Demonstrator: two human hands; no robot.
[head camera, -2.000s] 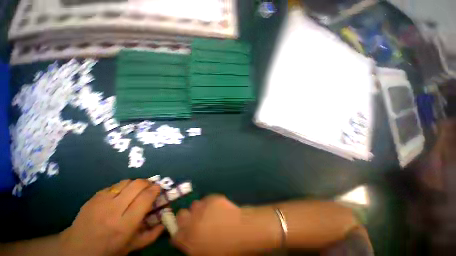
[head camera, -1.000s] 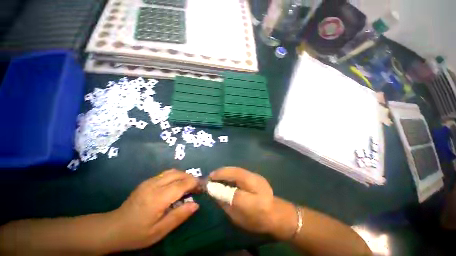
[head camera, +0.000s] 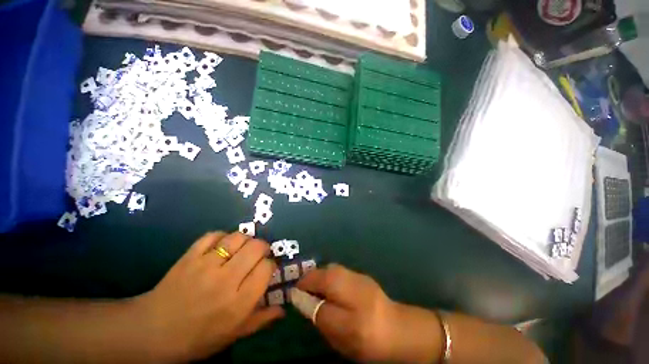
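A small group of square components in rows lies between my hands at the bottom centre. My left hand rests on the left side of the group, fingers bent over its edge. My right hand, with a white wrap on a finger, has its fingertips on the right side of the components. The board under them is mostly hidden, and whether a single piece is pinched cannot be seen. Two holed white pieces lie just above the group. A large pile of holed white pieces lies at left.
Two stacks of green PCB panels stand behind the hands. A blue bin is at left. Perforated boards are at the back. A white component tray stack holds several components at its right corner. A white carrier is at far right.
The view has shifted and come closer. My right fingertips have moved from the top edge of the held group to its right side, and more component rows show between my hands.
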